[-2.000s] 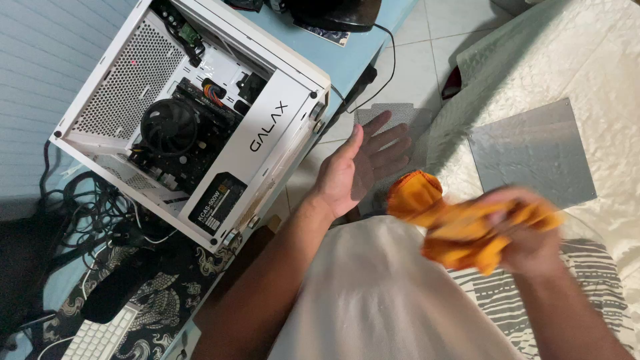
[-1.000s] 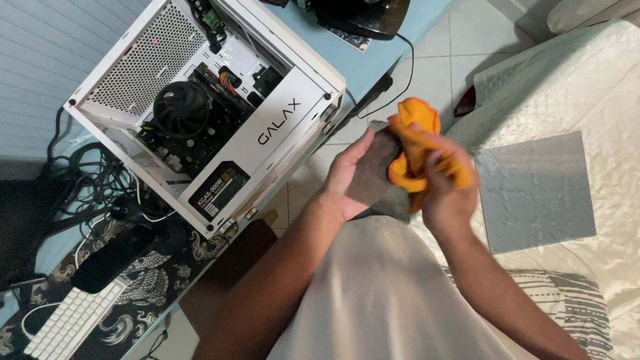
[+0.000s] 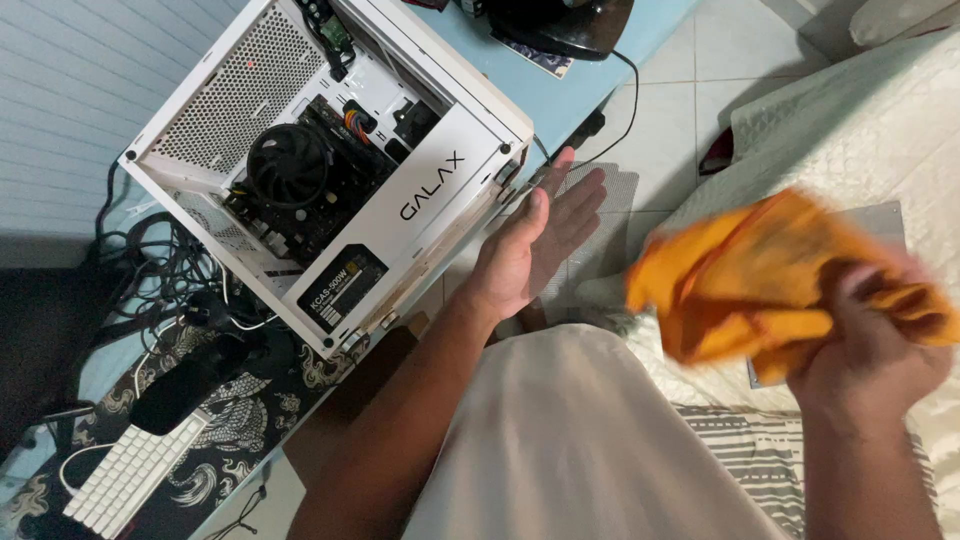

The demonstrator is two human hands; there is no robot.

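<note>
My left hand (image 3: 529, 244) holds a thin dark mesh sheet (image 3: 619, 199), probably a dust filter, with the thumb in front and the fingers showing through from behind. An orange cloth (image 3: 735, 277), blurred by motion, is bunched in my right hand (image 3: 870, 337), apart from the mesh and to its right. Left of my left hand, a white computer case (image 3: 480, 97) lies open on the blue table. Inside it are a black round cooler fan (image 3: 289, 165), coloured cables (image 3: 358, 124) and a power supply (image 3: 343, 289) behind a cutout.
A grey flat panel (image 3: 885, 217) lies on the quilted bed cover (image 3: 795, 135), partly behind the cloth. A white keyboard (image 3: 139, 476), a black microphone-like object (image 3: 187, 382) and tangled black cables (image 3: 169, 262) are at left. A thin cord (image 3: 636, 97) hangs off the blue table (image 3: 660, 19).
The orange cloth was against the mesh one second ago; my right hand has moved right with it, away from the mesh. My left hand keeps its hold on the mesh.
</note>
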